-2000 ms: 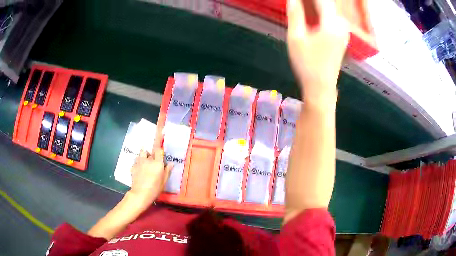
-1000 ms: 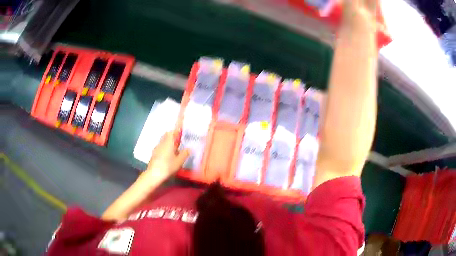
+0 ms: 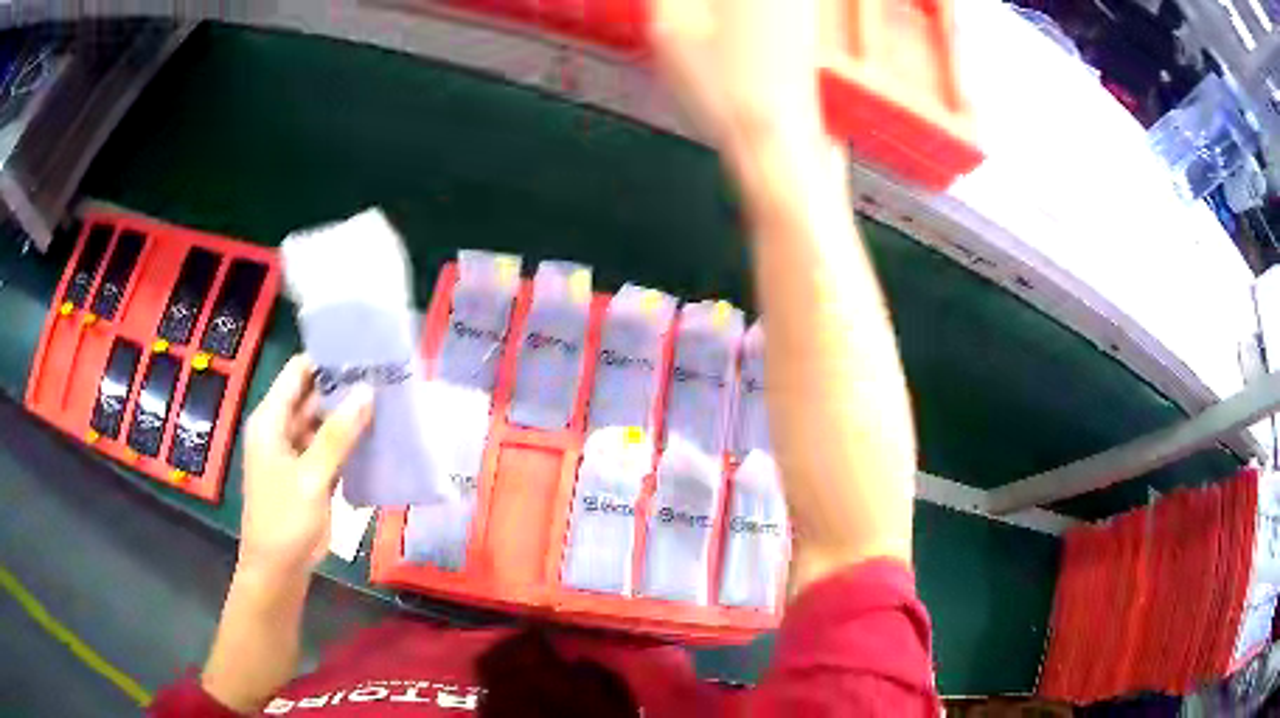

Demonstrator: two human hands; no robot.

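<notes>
My left hand (image 3: 295, 442) holds a phone sleeve (image 3: 368, 330) raised left of the main tray, with its white end up and a grey-blue lower part. The red-orange phone tray (image 3: 520, 512) lies in front of me with two rows of phones in translucent sleeves (image 3: 608, 519). One lower-row pocket, second from the left, is empty. My right hand (image 3: 737, 49) reaches up over a red tray on the shelf. It is blurred and cut by the top edge, so what it holds cannot be told.
A second red-orange tray (image 3: 68, 362) of bare black phones lies at the left. A shelf tray (image 3: 898, 126) rests at the top on the white shelf (image 3: 1081, 154). Stacked red trays (image 3: 1151, 596) stand at far right. A white sleeve edge (image 3: 351, 530) shows beside the main tray.
My left hand has risen from the white sleeves beside the tray and now holds up a sleeve with a grey-blue part. My right hand still reaches to the shelf, now farther left in view.
</notes>
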